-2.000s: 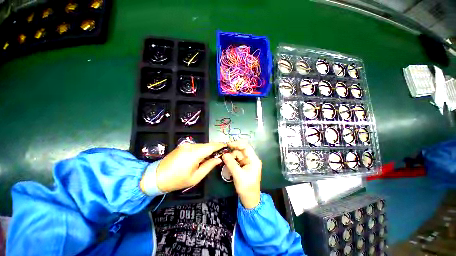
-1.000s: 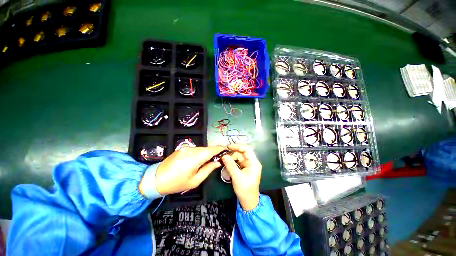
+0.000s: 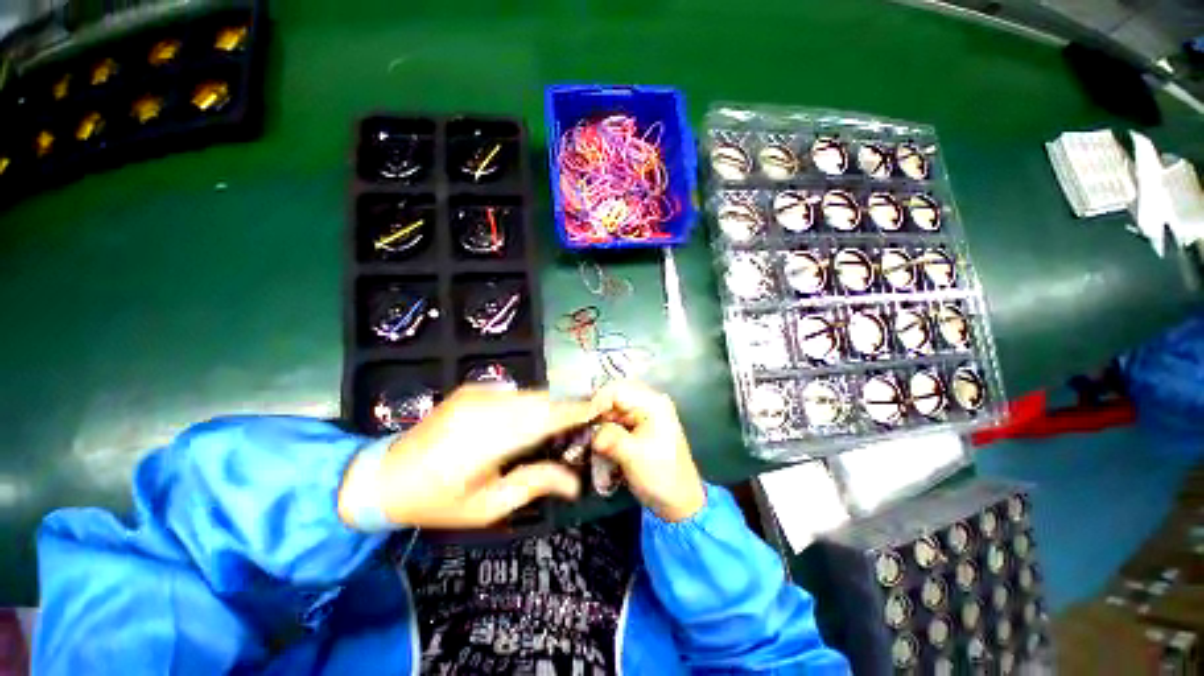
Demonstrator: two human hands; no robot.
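Observation:
My left hand (image 3: 462,456), with a pale strap at the wrist, is slightly blurred in front of my body and holds a dark round housing (image 3: 576,446), mostly hidden by the fingers. My right hand (image 3: 647,442) meets it from the right, its fingertips at the housing and on a small disc part (image 3: 603,474) that hangs under them. The black pocket tray (image 3: 442,264) lies beyond and left of my hands; its pockets hold dark round units with yellow, red, blue and pink wires. My left hand covers its near pockets.
A blue bin (image 3: 621,243) heaped with pink-red wires stands beyond my hands. Loose wires (image 3: 581,324) and a slim white tool (image 3: 673,291) lie before it. A clear tray of silver discs (image 3: 845,284) is right, a stacked tray (image 3: 858,555) lower right, a gold-housing tray (image 3: 126,79) far left.
My left hand has shifted slightly left and its fingers have spread a little. The dark housing between the hands shows more. The view has shifted slightly.

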